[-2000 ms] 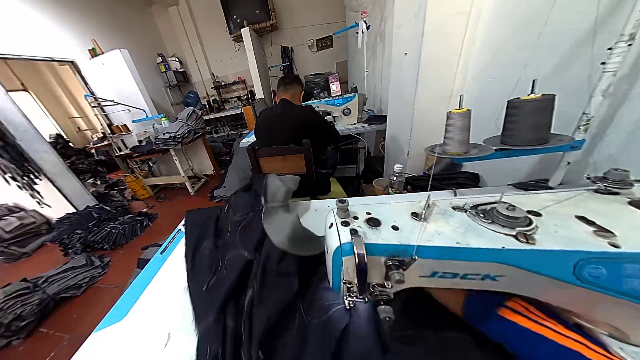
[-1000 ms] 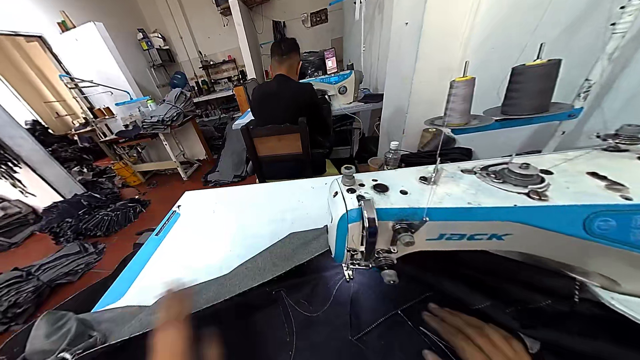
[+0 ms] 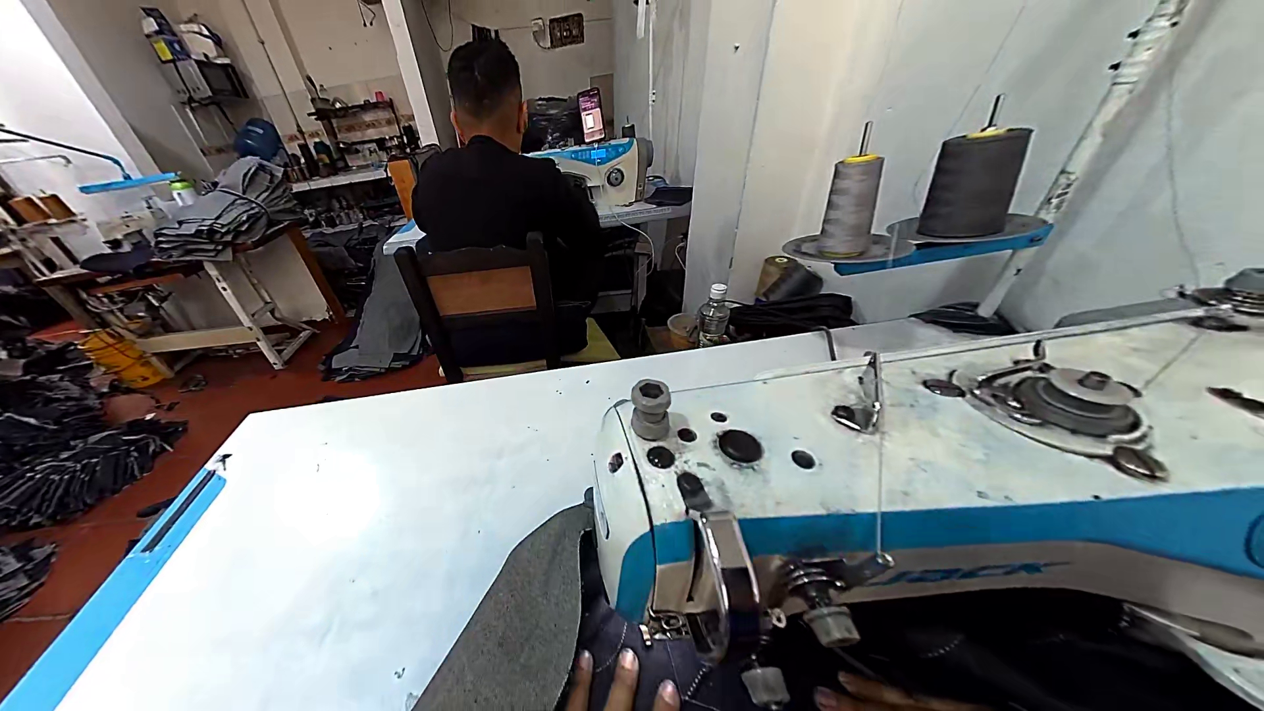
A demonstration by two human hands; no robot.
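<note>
A white and blue Jack sewing machine (image 3: 790,494) spans the lower right, its needle area over dark stitched fabric (image 3: 706,681). My left hand (image 3: 622,683) lies on that fabric just left of the presser foot, fingers apart and pointing forward, only the fingers in view. To the right of the foot, my right hand (image 3: 879,693) rests low on the dark cloth, mostly cut off by the frame edge and partly behind machine parts. A grey fabric piece (image 3: 523,612) lies along the left side of the dark fabric, reaching the machine's head.
The white table (image 3: 336,494) has a blue edge. Two thread cones, one light grey (image 3: 850,209) and one dark grey (image 3: 976,183), stand on a holder. A person (image 3: 499,197) sits ahead at another sewing machine (image 3: 602,168). Fabric piles (image 3: 79,464) lie on the floor at left.
My left hand has moved right, from over the grey piece at the lower left to beside the presser foot. The grey piece no longer stretches across the table's front left.
</note>
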